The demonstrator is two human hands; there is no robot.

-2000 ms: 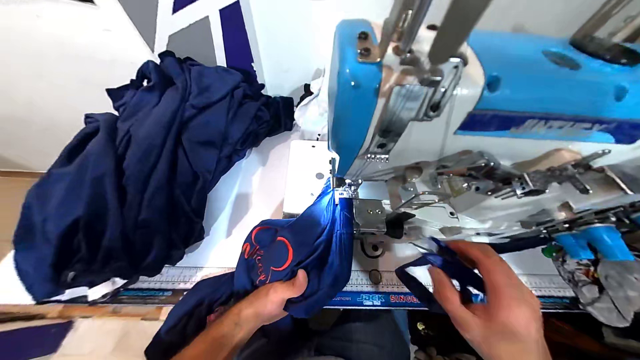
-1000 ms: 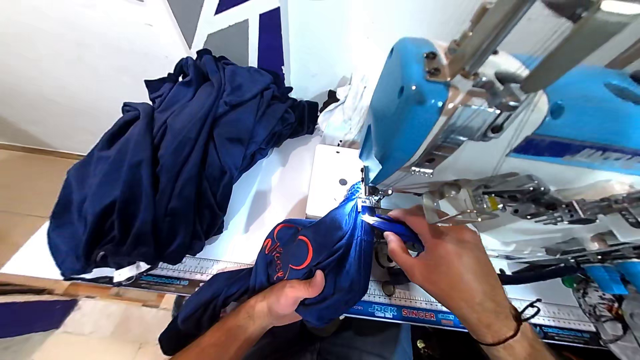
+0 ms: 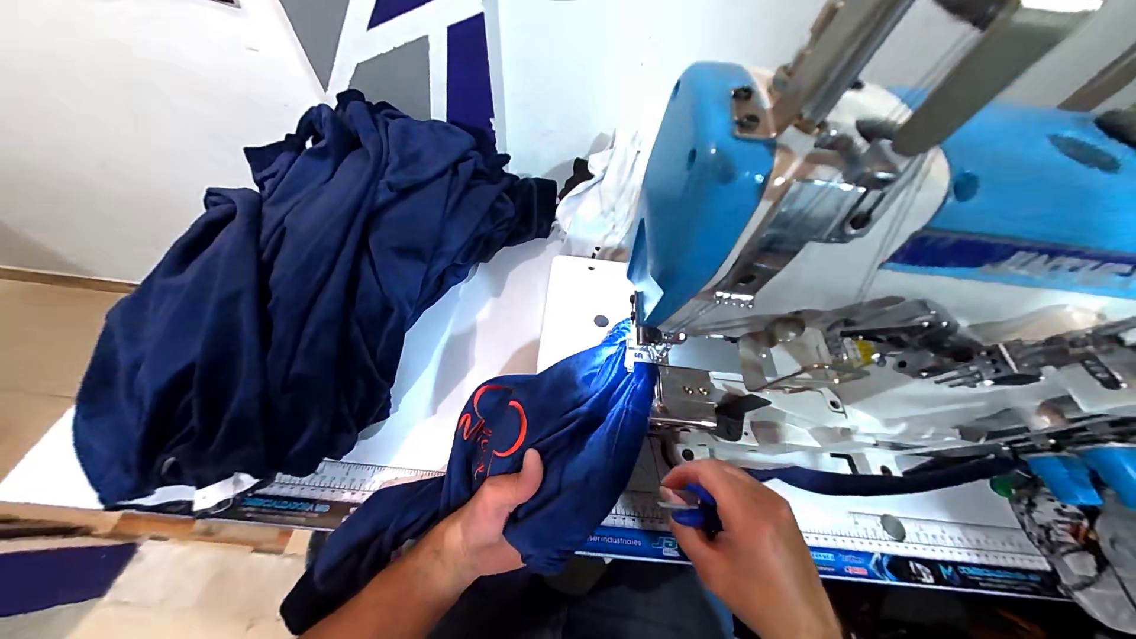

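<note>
My left hand (image 3: 493, 524) grips a navy blue fabric garment (image 3: 568, 426) with a red printed design. The garment's upper end is gathered beneath the presser foot (image 3: 648, 346) of a blue and white industrial sewing machine (image 3: 701, 195). To the right, near the table's front edge, my right hand (image 3: 728, 532) is closed around a small blue-handled tool (image 3: 692, 510) with a short metal tip, possibly thread snips; the fingers hide much of it. A narrow navy fabric strip (image 3: 861, 481) extends rightward behind that hand.
A heap of navy garments (image 3: 311, 293) covers the table's left part. White cloth (image 3: 603, 195) lies behind the machine's plate. Printed rulers (image 3: 941, 537) run along the front edge. Metal guides (image 3: 958, 355) and thread parts project at the right.
My right hand, at the presser foot one second ago, has moved back toward the table's front edge with the blue-handled tool. My left hand still holds the garment.
</note>
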